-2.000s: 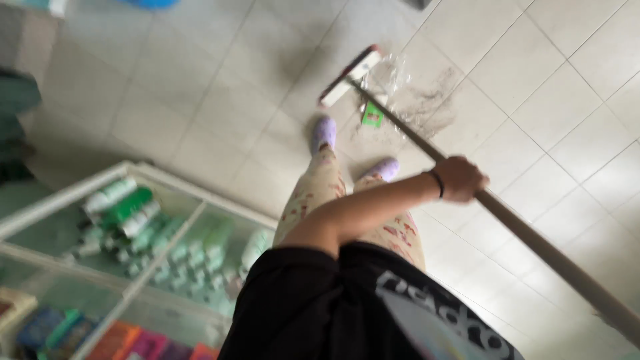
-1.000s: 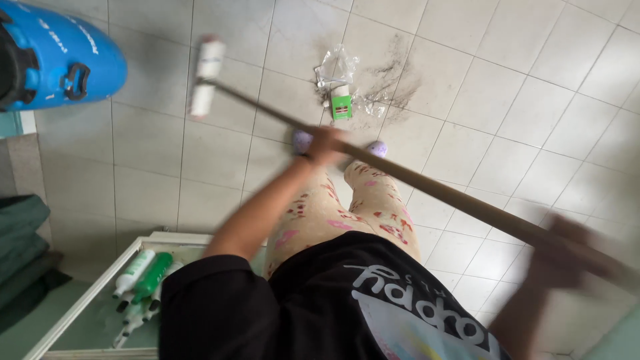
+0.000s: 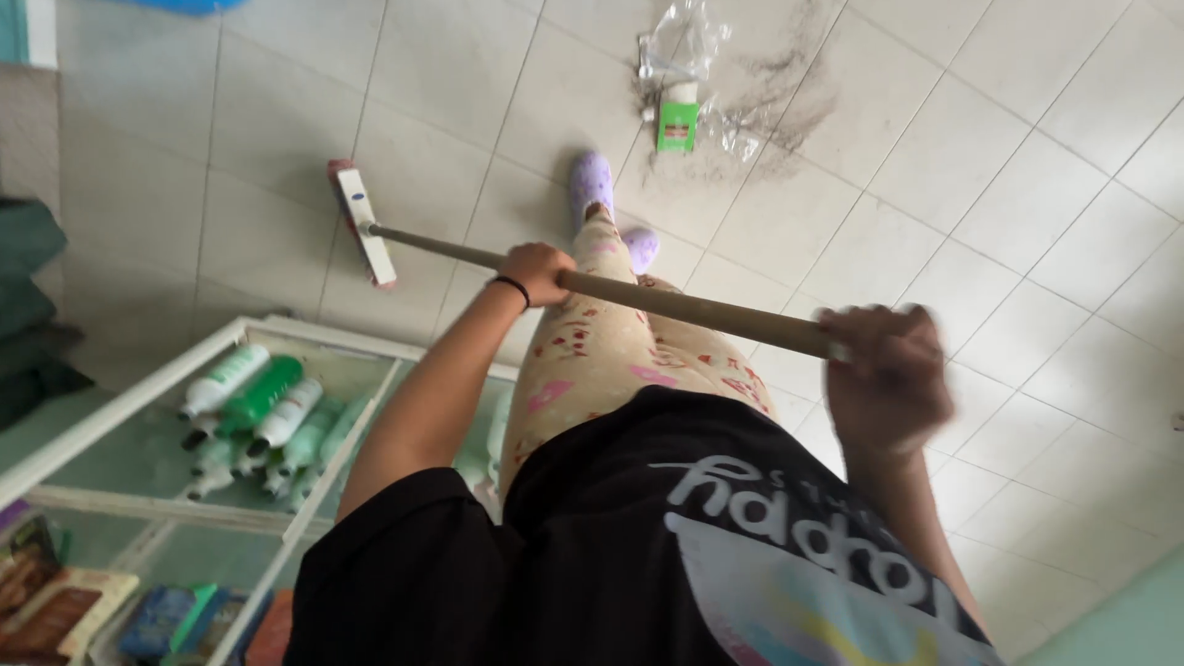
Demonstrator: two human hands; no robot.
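Observation:
A long wooden pole of a push broom (image 3: 684,303) runs across in front of my legs. My left hand (image 3: 536,274), with a black band at the wrist, grips it near the middle. My right hand (image 3: 888,375), somewhat blurred, is closed around its upper end. The white broom head (image 3: 365,225) with reddish bristles is at the left over the tiled floor; whether it touches cannot be told. Beyond my purple clogs lie a green and white packet (image 3: 678,120), crumpled clear plastic (image 3: 684,42) and a smear of dark dust or hair (image 3: 791,111).
A glass cabinet with a white frame (image 3: 120,407) stands close at the lower left, holding bottles (image 3: 264,393) and coloured packets (image 3: 157,620). Dark green fabric or bags (image 3: 23,268) are at the left edge. Part of a blue object (image 3: 166,5) shows at the top left.
Two seconds ago only one hand was seen on the pole, with the broom head beside the plastic litter. The head then appeared farther left, and both hands are now on the pole. The view has shifted.

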